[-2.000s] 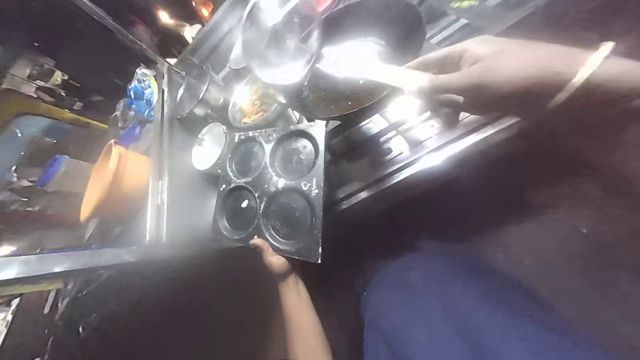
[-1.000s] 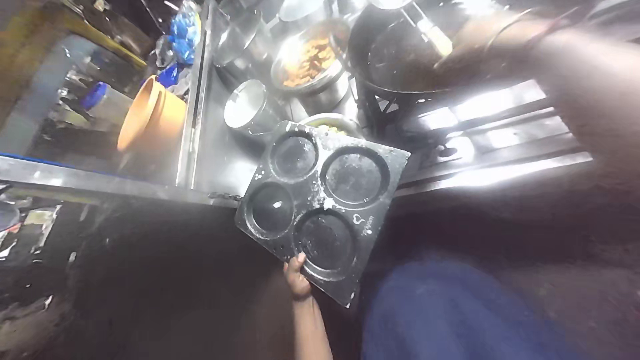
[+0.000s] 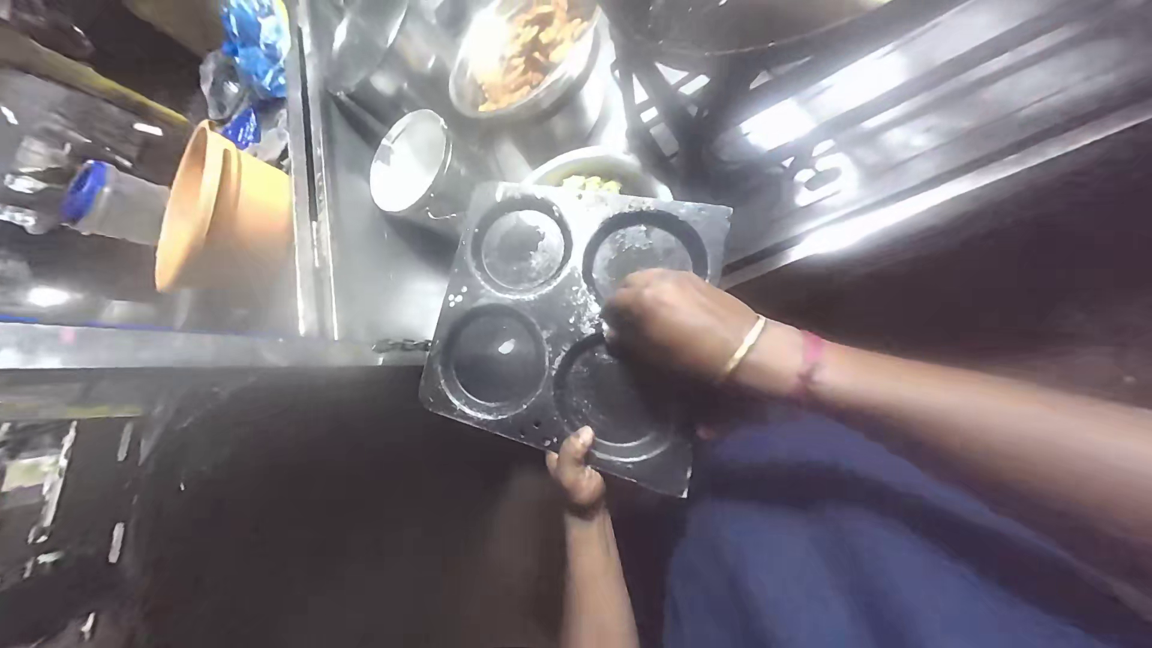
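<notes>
My left hand (image 3: 579, 468) grips the near edge of a dark metal pan with round wells (image 3: 576, 306), its thumb on top. White residue marks the pan between the wells. Over the two right-hand wells is my right hand (image 3: 670, 319), fingers curled down at the pan's surface; whether it holds anything is hidden. Just past the pan's far edge, a bowl (image 3: 661, 189) with pale yellow-green pieces is partly covered by it.
A steel pot (image 3: 589, 81) of orange-brown food and a steel cup (image 3: 412, 162) stand behind the pan. The stove (image 3: 864, 117) carries a dark wok (image 3: 720, 27) at upper right. An orange tub (image 3: 225, 216) and a blue-lidded jar (image 3: 117, 200) are at left.
My right hand has come from the wok at upper right, where it held a utensil, down to the pan. My left hand keeps its hold on the pan's edge.
</notes>
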